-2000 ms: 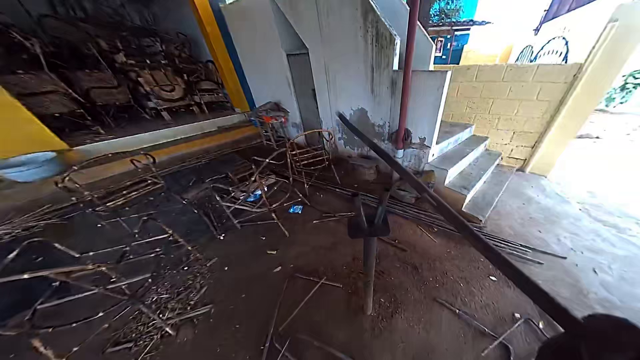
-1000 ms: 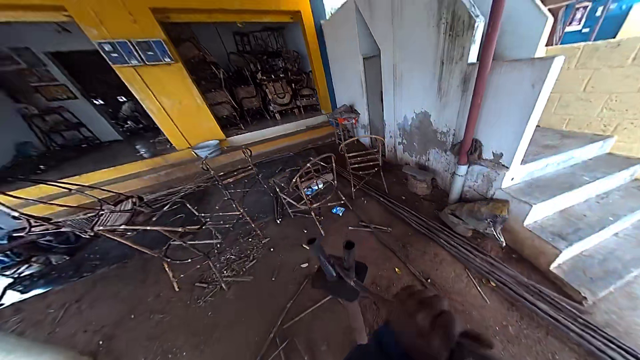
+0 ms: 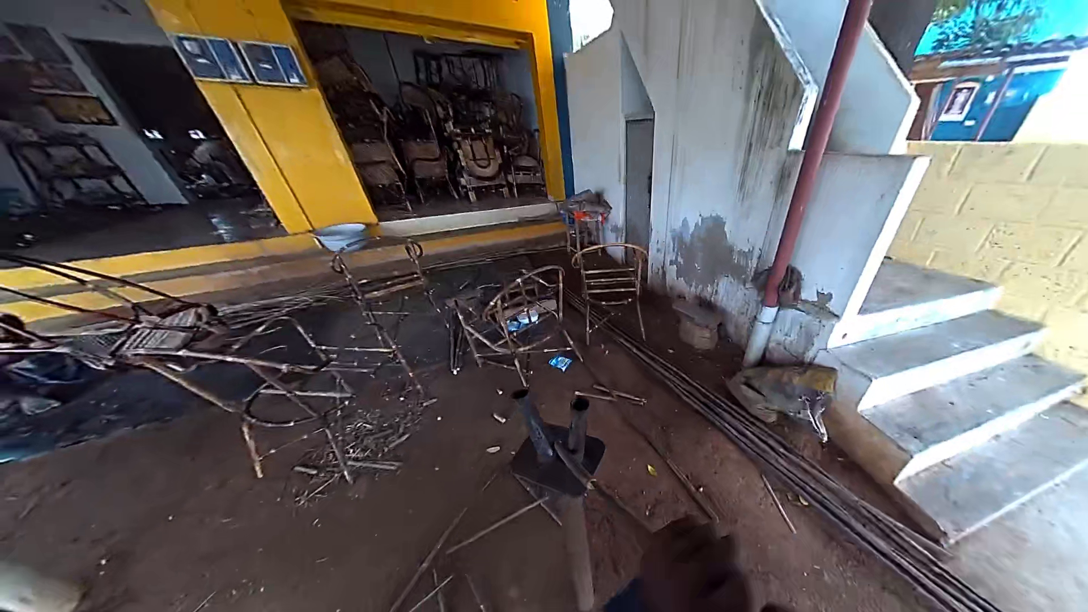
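Note:
A metal bending stand (image 3: 559,467), with two short upright tubes on a dark plate, is fixed on a post in front of me. A long thin cane rod (image 3: 625,507) lies between the tubes and slants down right to my left hand (image 3: 693,565), which is closed around it, partly blurred. A dark blue sleeve shows beside this hand. Only a small dark part of what looks like my right hand (image 3: 775,607) shows at the bottom edge; its fingers and hold are hidden.
Cane chair frames (image 3: 518,323) and a pile of cane scraps (image 3: 365,442) lie ahead and left. A bundle of long canes (image 3: 748,433) runs along the ground at right, beside a sack (image 3: 786,391) and concrete steps (image 3: 952,365). Loose sticks (image 3: 497,525) lie near the post.
The rod, raised across the view two seconds ago, now lies low between the stand's tubes. The hand on it has moved from the lower right corner towards the stand. The view has swung.

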